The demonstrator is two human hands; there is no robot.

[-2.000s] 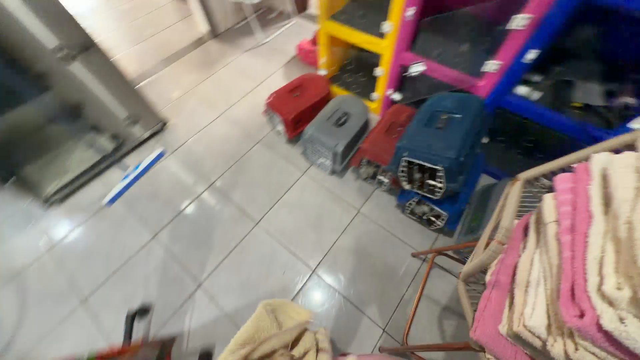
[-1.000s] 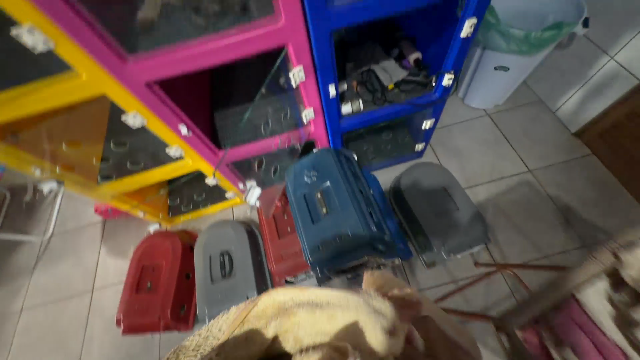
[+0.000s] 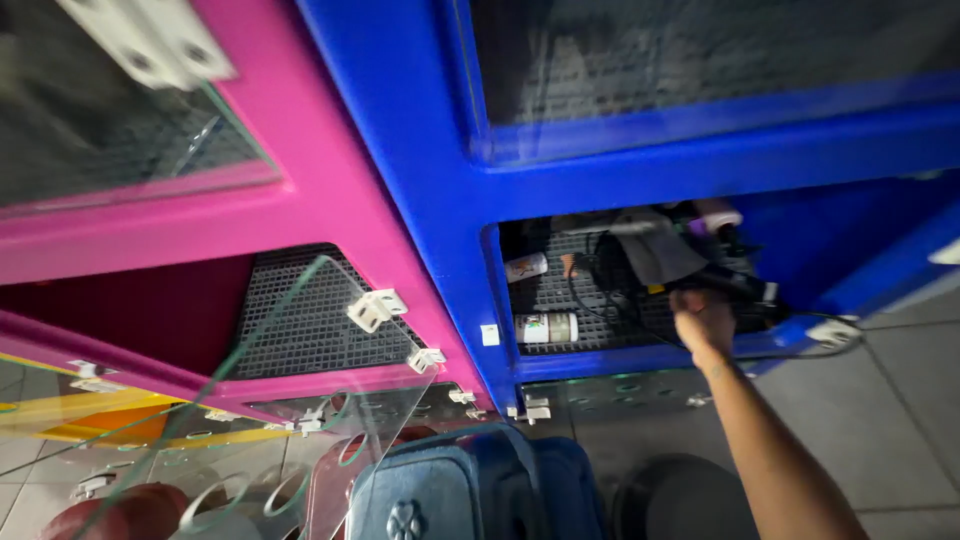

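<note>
My right hand [image 3: 703, 319] reaches into the lower opening of the blue cabinet [image 3: 420, 180], its fingers at a black corded appliance [image 3: 724, 285]; blur hides whether they grip it. A gray cloth-like item [image 3: 656, 244] lies just above the hand. Black cable [image 3: 600, 300] loops to the left and also hangs over the opening's front edge at the right. Two small bottles, one lying at the back [image 3: 526, 267] and one nearer the front [image 3: 547, 328], rest on the black grid floor, with an orange comb-like piece [image 3: 568, 264] between them and the cable. My left hand is out of view.
At the left stands a pink cabinet [image 3: 300, 217] with a clear door [image 3: 352, 360] swung outward. Below are a blue pet carrier [image 3: 420, 487], red carriers [image 3: 120, 514] and a dark gray rounded object [image 3: 679, 499]. Gray floor tiles [image 3: 847, 420] show at the right.
The view has moved close to the blue cabinet. My right hand is now inside its lower opening. The cream towel seen low in the earlier frames is out of view.
</note>
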